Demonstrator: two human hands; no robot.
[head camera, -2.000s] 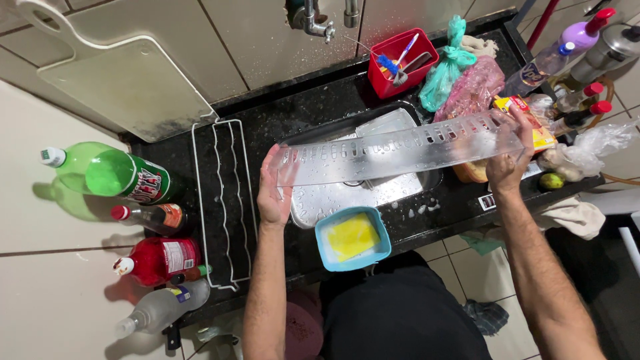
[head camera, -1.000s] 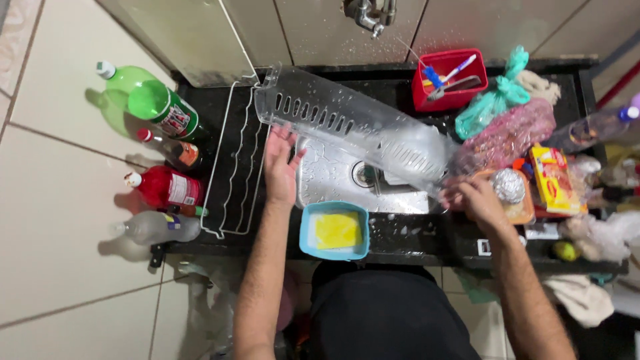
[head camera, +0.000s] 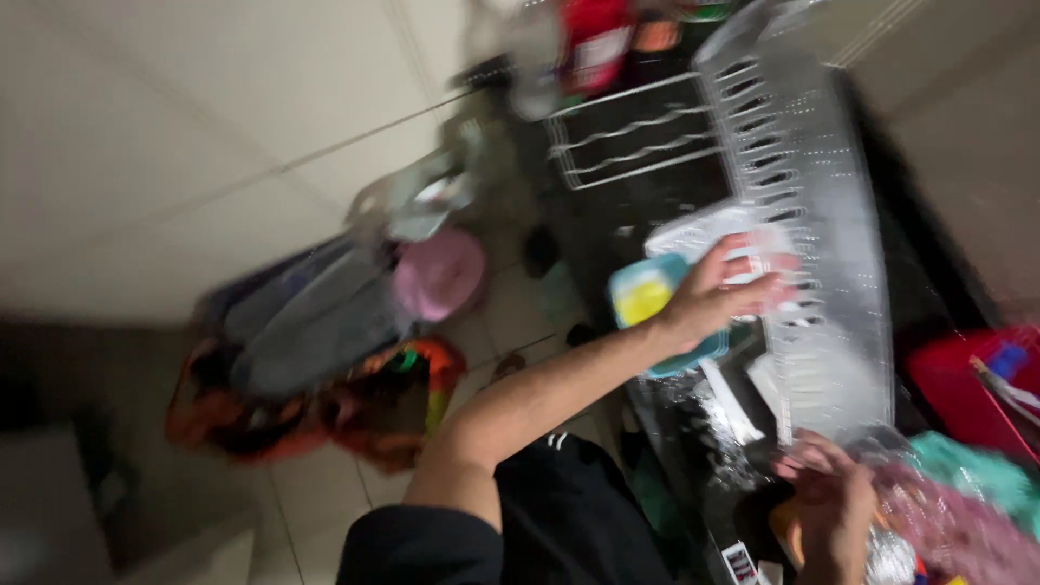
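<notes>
A clear plastic slotted tray (head camera: 845, 211) lies lengthwise over the sink and beside the white wire rack (head camera: 642, 130). My left hand (head camera: 727, 288), blurred, is at the tray's slotted edge with its fingers apart; whether it touches the tray is unclear. At the tray's lower end, my right hand (head camera: 829, 479) has its fingertips closed on the corner. Under my left wrist is a light-blue container (head camera: 686, 357) with a yellow sponge (head camera: 642, 302). The sink is mostly hidden behind the tray and hand.
Bottles, one of them red (head camera: 597, 49), stand beyond the rack. A red bin (head camera: 959, 374) with utensils, a green plastic bag (head camera: 975, 467) and a pink bag (head camera: 951, 520) crowd the right side. Below the counter are a pink round object (head camera: 439, 272) and a dark grey bundle (head camera: 317, 325).
The view has swung strongly and blurred. My right hand stays at the tray's end. Two seconds ago both hands held the tray by its opposite ends; now my left hand's fingers are apart at its edge.
</notes>
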